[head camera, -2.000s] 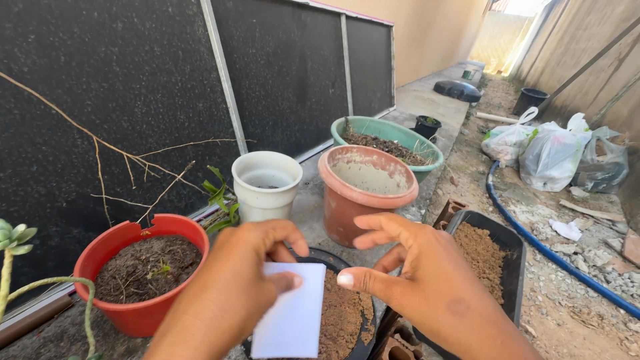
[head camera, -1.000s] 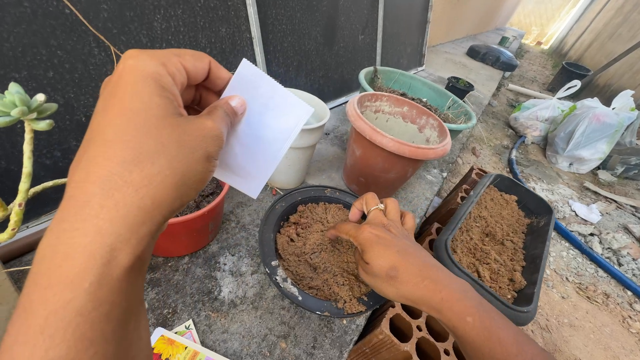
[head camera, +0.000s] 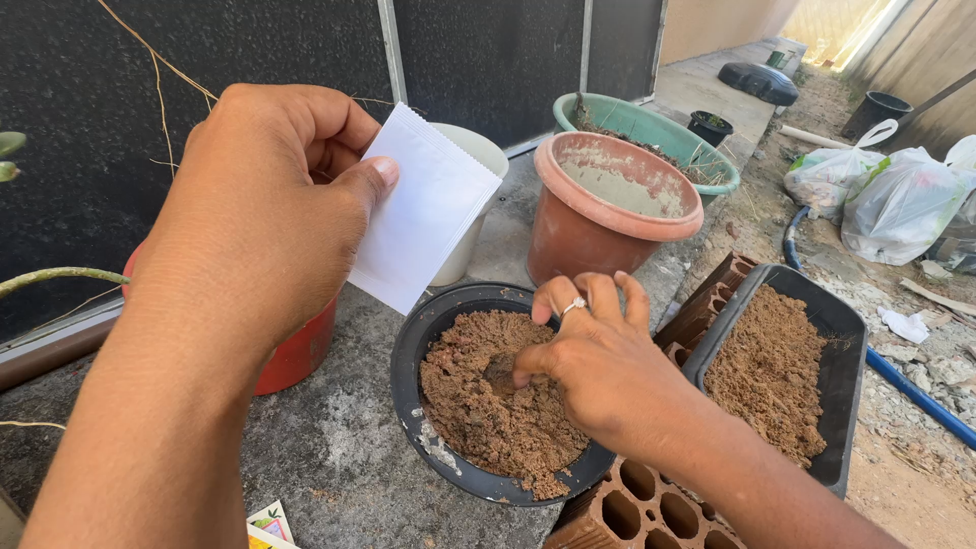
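Observation:
My left hand (head camera: 267, 198) holds a white paper packet (head camera: 419, 210) with serrated edges, pinched at its left side between thumb and fingers. Below and right of it stands a round black plastic pot (head camera: 415, 442) filled with brown soil (head camera: 473, 412). Over this pot is my right hand (head camera: 595, 343), a ring on one finger. Its thumb touches the soil beside a small hollow near the middle, and the other fingers are curled apart above it, holding nothing that I can see.
A black rectangular tub (head camera: 850, 381) of soil rests by hollow clay bricks (head camera: 640, 511). Behind stand a terracotta-coloured pot (head camera: 587, 229), a white pot (head camera: 484, 152) and a green planter (head camera: 648, 126). A red pot (head camera: 301, 354) is partly behind my left arm. Printed packets (head camera: 271, 522) lie low; bags and a blue hose (head camera: 915, 393) are right.
Two seconds ago both hands were close together near the packet. My left hand has lifted the packet from over the black pot, and my right hand has moved down to the soil.

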